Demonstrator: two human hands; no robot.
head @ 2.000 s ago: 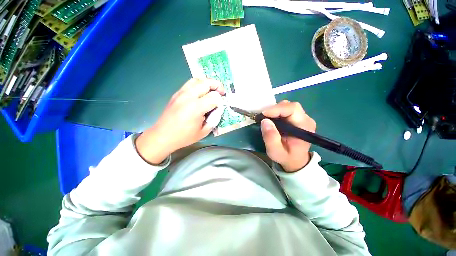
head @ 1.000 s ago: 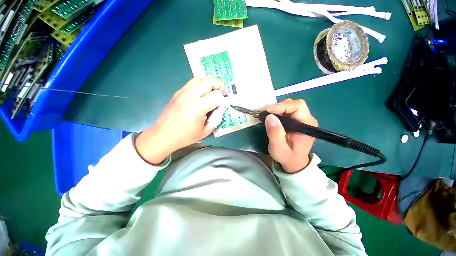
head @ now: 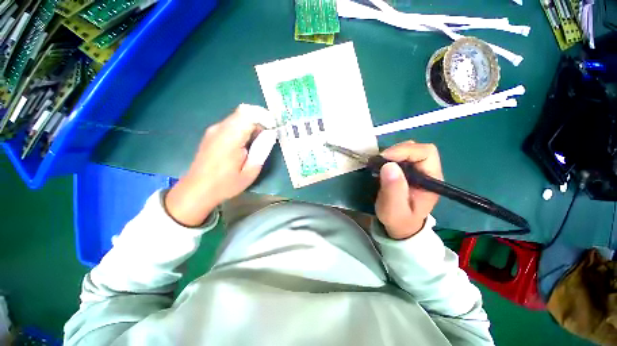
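A green circuit board panel (head: pixel 300 99) with a row of small dark components lies on an off-white pad (head: pixel 346 81). My right hand (head: pixel 408 186) holds the black soldering iron (head: pixel 453 191) like a pencil; its thin tip is over the panel's lower middle. My left hand (head: pixel 226 155) is at the pad's left edge, thumb and index finger pinched together at the panel's left side. A very thin line, perhaps solder wire, runs left from this hand. Whatever is between the fingertips is too small to tell. A white flat cable (head: pixel 446 115) extends right from the pad.
A blue bin (head: pixel 101 111) heaped with boards stands at left, a lower blue tray (head: pixel 122 209) below it. A round tin or roll (head: pixel 467 71), white cables and another green board (head: pixel 316 17) lie behind. A black unit (head: pixel 575 128) and red stool (head: pixel 504 270) are at right.
My left hand has moved left, uncovering the panel's middle and its dark components. My right hand and the iron have shifted slightly right. The whole view has shifted a little.
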